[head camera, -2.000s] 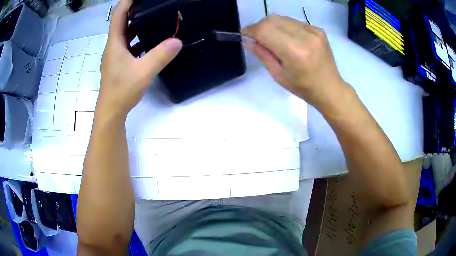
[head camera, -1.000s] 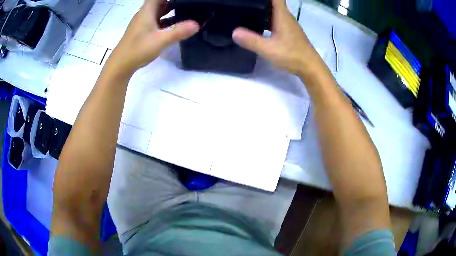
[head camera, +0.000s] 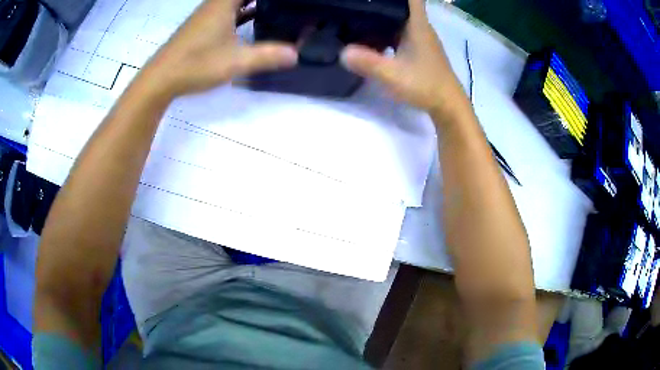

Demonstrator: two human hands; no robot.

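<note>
A black plastic housing (head camera: 326,43) is at the top centre, over the white gridded sheet (head camera: 289,181). Its top is cut off by the picture's edge. My left hand (head camera: 217,58) holds its left side, with the thumb on the near face. My right hand (head camera: 405,69) holds its right side, the thumb pointing inward. The other fingers are mostly hidden behind the housing or out of the picture. Dark thin tweezers (head camera: 505,163) lie on the bench beyond my right forearm.
Black modules with yellow strips (head camera: 564,105) and others with white labels (head camera: 637,253) stand at the right. A thin dark cord (head camera: 469,65) lies near the tweezers. Wrapped black units (head camera: 18,36) are at upper left; more sit lower left by a blue bin (head camera: 14,296).
My right hand has let go of the tweezers, which now lie on the bench, and has taken the housing's right side. The housing has turned and moved up. The view has shifted.
</note>
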